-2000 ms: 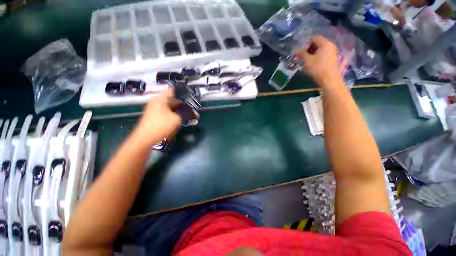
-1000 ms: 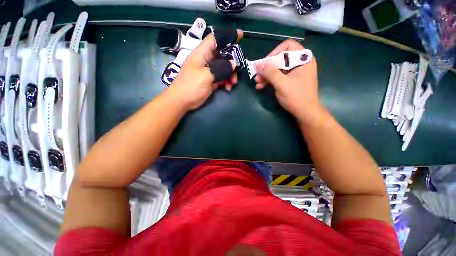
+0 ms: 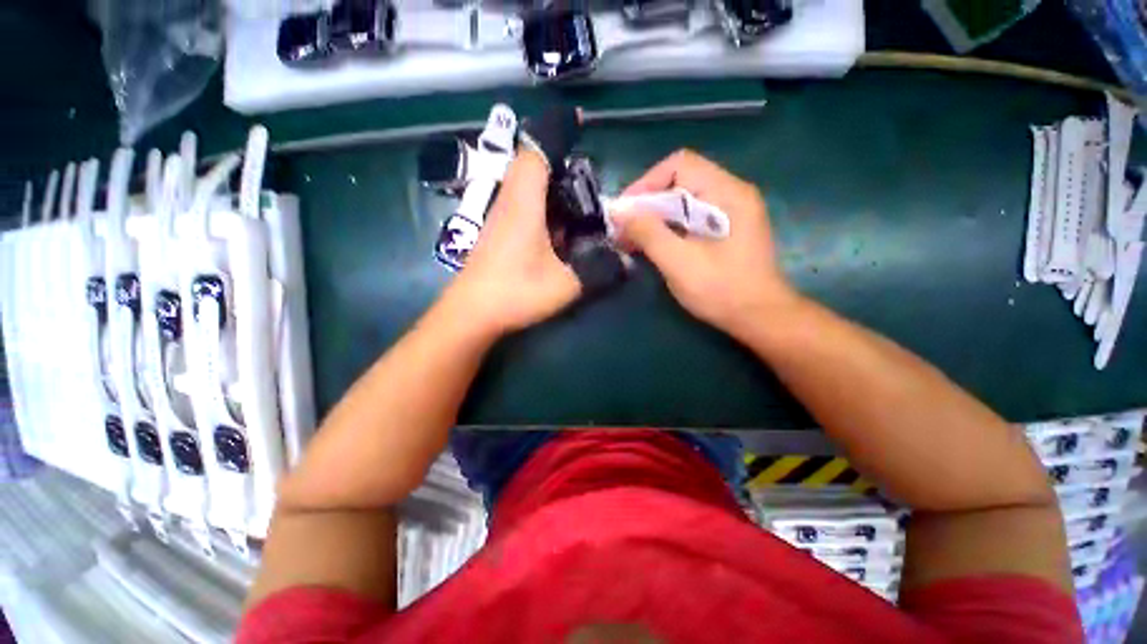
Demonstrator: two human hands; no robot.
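My left hand (image 3: 522,245), with black covers on its fingertips, grips a dark watch body (image 3: 577,196) over the bench centre. My right hand (image 3: 717,245) pinches a pale short strap half (image 3: 673,210), its rounded tip pointing right. The strap's inner end meets the side of the watch body; whether it is seated cannot be told. A part-assembled watch (image 3: 459,239) with a pale strap lies just left of my left hand, and a dark watch head (image 3: 442,164) lies beside it.
A slotted foam tray (image 3: 76,352) of watches stands at left. A white foam board (image 3: 440,73) with watches lies at the back. Long strap halves (image 3: 1069,195) lie at right. A thin metal rod (image 3: 679,111) runs behind my hands. A plastic bag (image 3: 157,63) is upper left.
My right hand has brought the strap half left against the watch body; a second ago there was a small gap. The view has shifted, showing more of the left tray.
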